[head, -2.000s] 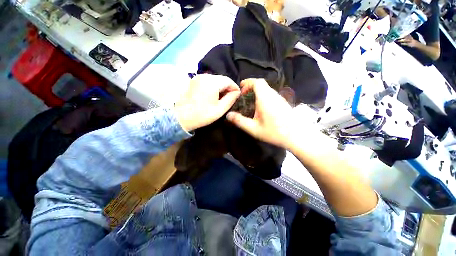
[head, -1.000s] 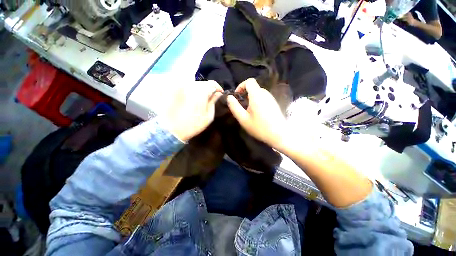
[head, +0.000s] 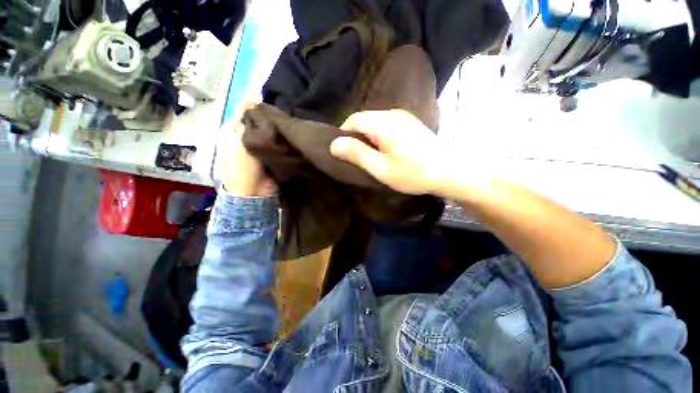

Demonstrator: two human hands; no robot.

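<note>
A dark brown-black garment (head: 322,73) with olive-brown seams lies over the table's front edge and hangs toward my lap. A smoother reddish-brown patch (head: 411,80) shows on it. My left hand (head: 239,157) is at the garment's left side, its fingers partly hidden behind a bunched brown fold. My right hand (head: 395,150) pinches the same folded brown band a little to the right, thumb on top. The band is stretched between both hands.
A white sewing machine head (head: 568,34) with a blue stripe stands at the upper right. An older beige machine (head: 104,65) is at the upper left. Snips (head: 679,183) lie on the white table (head: 529,165) at right. A red stool (head: 138,206) and cardboard box (head: 301,290) are below.
The view has turned and come closer. My hands have moved apart from their close pinch, and a brown fold now stretches between them. More of the reddish-brown patch shows.
</note>
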